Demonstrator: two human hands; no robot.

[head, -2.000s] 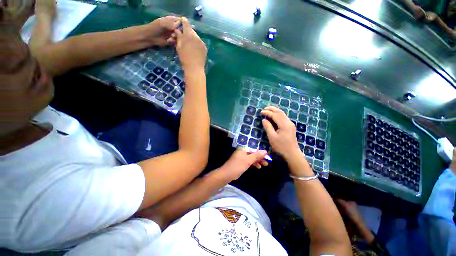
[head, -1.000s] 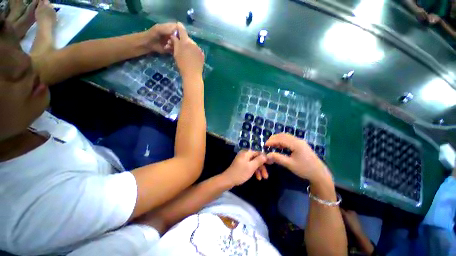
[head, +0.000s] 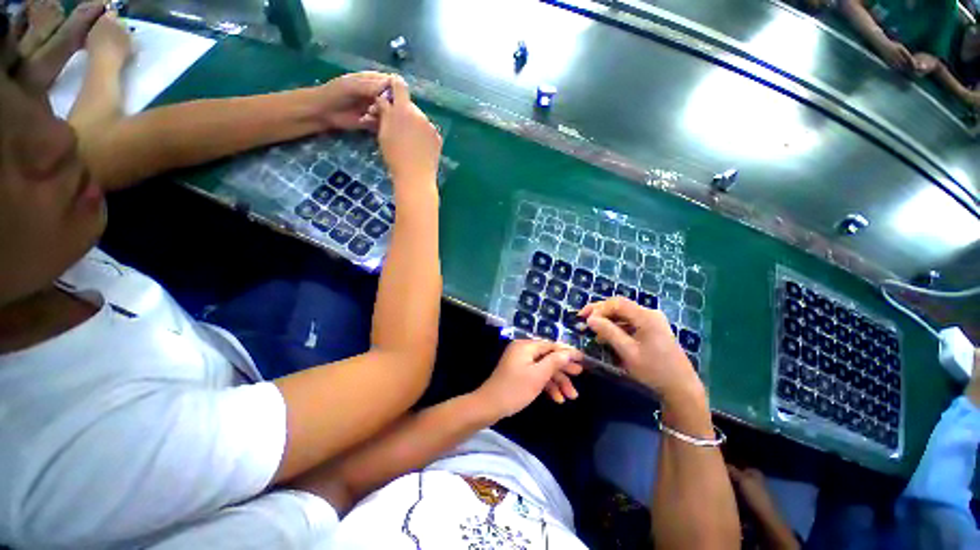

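A clear plastic tray (head: 656, 249) lies on the green bench in front of me. Its back rows look empty; black square parts (head: 541, 261) fill many front pockets. My right hand (head: 645, 346), with a bracelet at the wrist, reaches over the tray's front part. Its thumb and fingers are bent close together beside a dark part; whether they grip it is unclear. My left hand (head: 529, 372) is just off the tray's front edge, palm side partly hidden, fingers curled. I cannot tell if anything is inside it.
A conveyor (head: 634, 129) with spaced silver-and-dark units (head: 546, 97) runs beyond the bench. A full tray (head: 838, 365) and white adapter (head: 955, 351) are at right. At left, a person's arms (head: 414, 247) cross another tray (head: 296, 177). A white sheet (head: 161, 64) lies beyond.
My right hand went from the tray to my left fingertips, then back over the tray's front part. The shiny unit seen earlier at my left fingertips no longer shows. Belt units appear further left.
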